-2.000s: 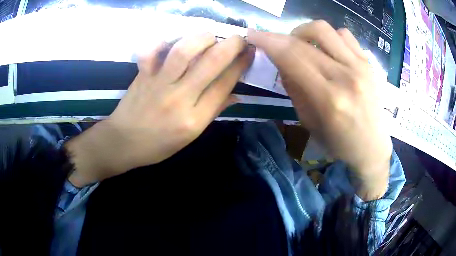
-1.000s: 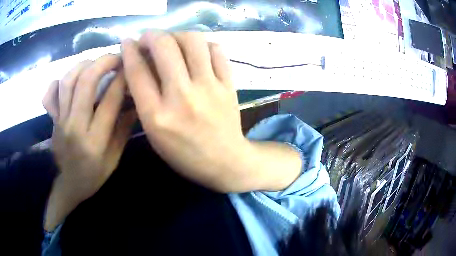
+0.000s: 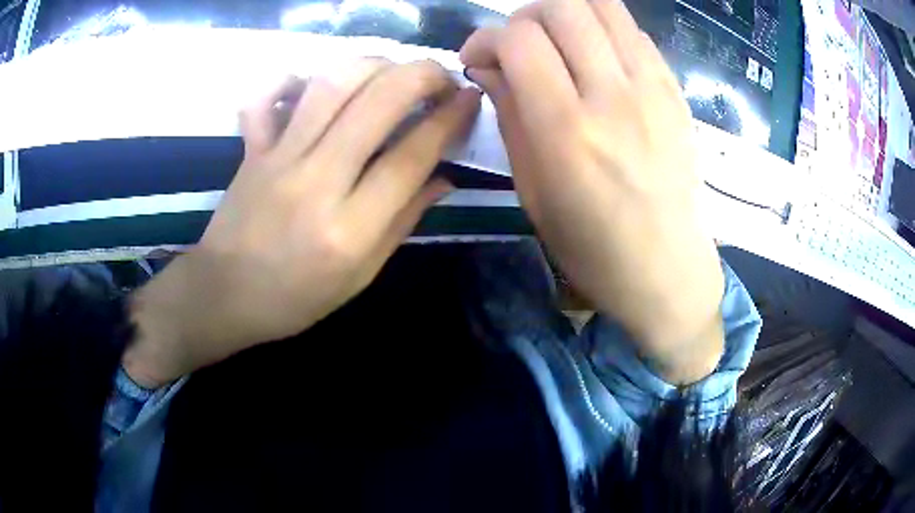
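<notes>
The long white strip panel lies across the bench from the left edge to the lower right. Overexposure hides its surface at the left. My left hand is on the panel, thumb at the near edge and fingers curled over it. My right hand is just right of it, thumb and index finger pinched at a short dark piece that looks like the thin black wire. More wire lies on the panel right of my right hand and ends at a small connector. Rows of dots show near the panel's right end.
Glossy black printed sheets lie behind the panel on a dark green surface. Pink and purple printed sheets are at the right. The taped bench edge is near my body. Shiny stacked strips stand at lower right.
The view has turned from the panel's right end back to the middle. My hands, overlapping a second ago, are now side by side, with my right hand off my left and pinching at the wire.
</notes>
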